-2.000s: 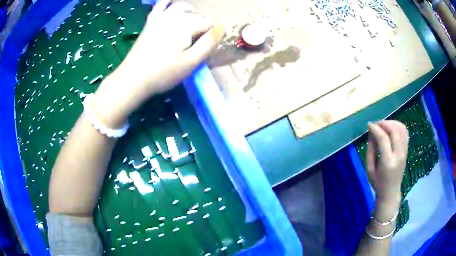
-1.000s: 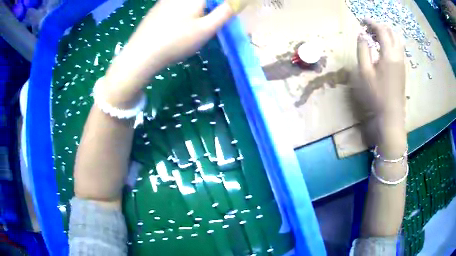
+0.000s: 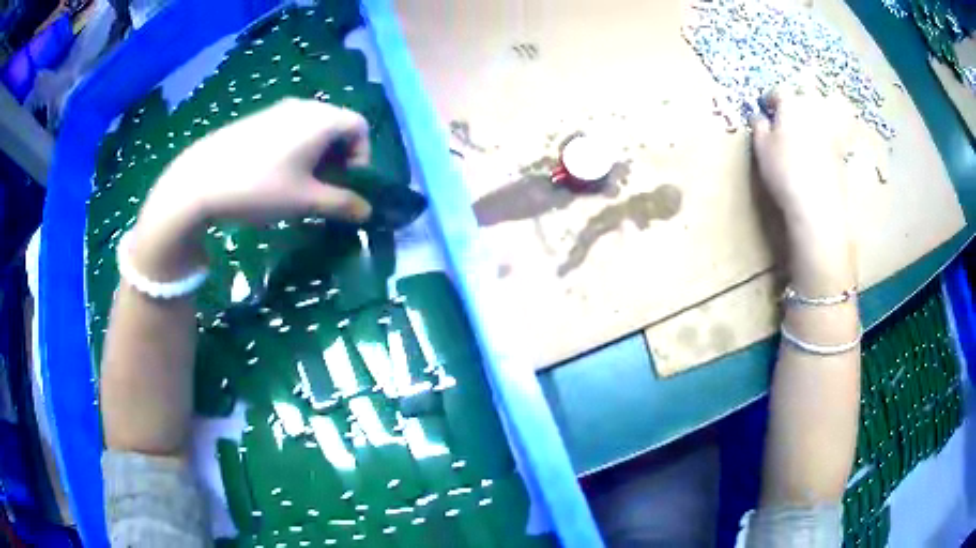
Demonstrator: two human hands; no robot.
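Observation:
My left hand is over the big blue crate and holds a dark green plate between thumb and fingers, near the crate's right rim. Rows of glossy green plates with small silver dots lie in the crate. My right hand reaches to the near edge of a loose pile of tiny silver fittings on the cardboard. Its fingertips are partly hidden, and I cannot tell if they hold a fitting.
A small red pot with a white top stands beside a dark stain on the cardboard. The green bench edge curves below it. A second blue crate at lower right holds rows of green plates. More green pieces lie at the upper right corner.
My left hand has moved back from the crate's right rim to over the plates and now visibly holds one. My right hand has moved from beyond the bench edge to the fittings pile. The view has shifted.

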